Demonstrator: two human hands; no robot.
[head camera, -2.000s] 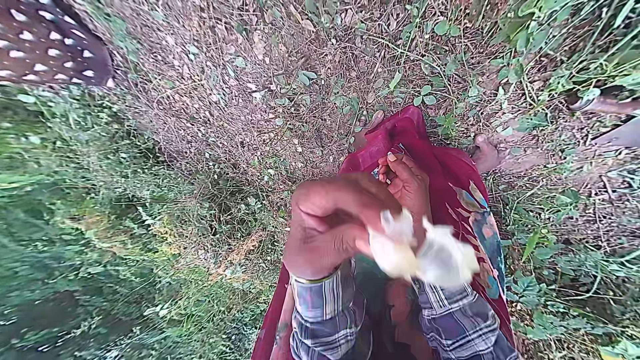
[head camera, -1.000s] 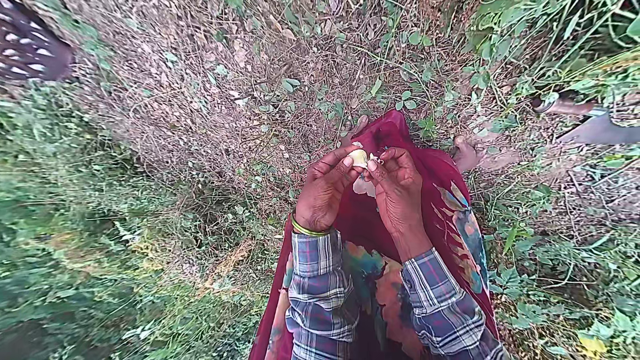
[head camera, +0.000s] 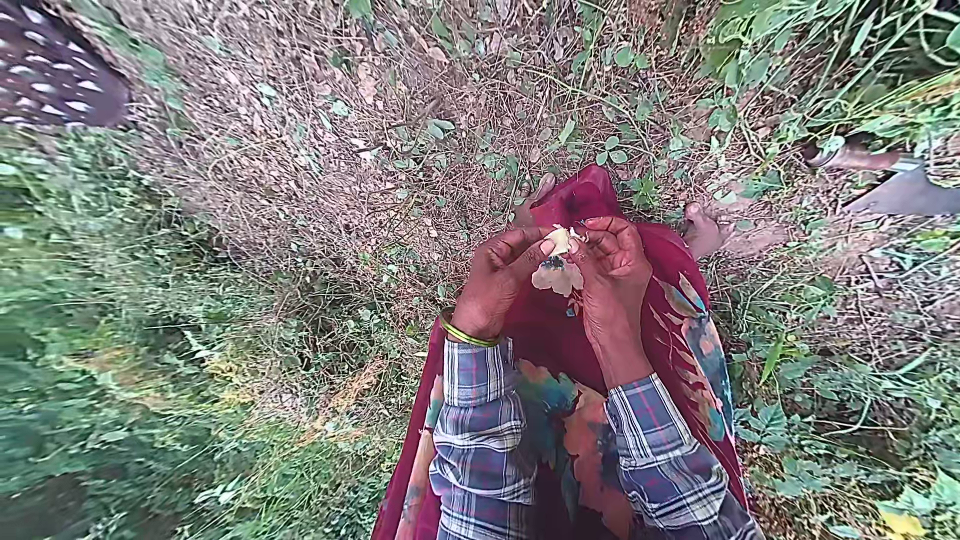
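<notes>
My left hand (head camera: 501, 277) and my right hand (head camera: 616, 281) meet above my lap, fingertips close together. Between thumbs and fingers they pinch a small pale yellow piece (head camera: 559, 240), perhaps a peeled pod or bit of plant; its exact kind is unclear. The left fingers grip its left side, the right fingers its torn right edge. A yellow-green bangle (head camera: 466, 334) circles my left wrist. Below the hands lies the maroon floral cloth (head camera: 551, 330) over my legs; the pale petal shape just under the fingers seems part of its print.
At the right, a sickle-like metal blade (head camera: 904, 193) with a wooden handle (head camera: 855, 159) lies on the ground. Bare toes (head camera: 703, 229) show beside the cloth. Dry stems and low green plants (head camera: 300, 375) surround me. A dark cloth with white spots (head camera: 56, 75) is at the upper left.
Two seconds ago my left hand was nearer the camera, beside blurred pale pieces; now both hands are together lower over the cloth. Since one second ago they have kept hold of the pale piece.
</notes>
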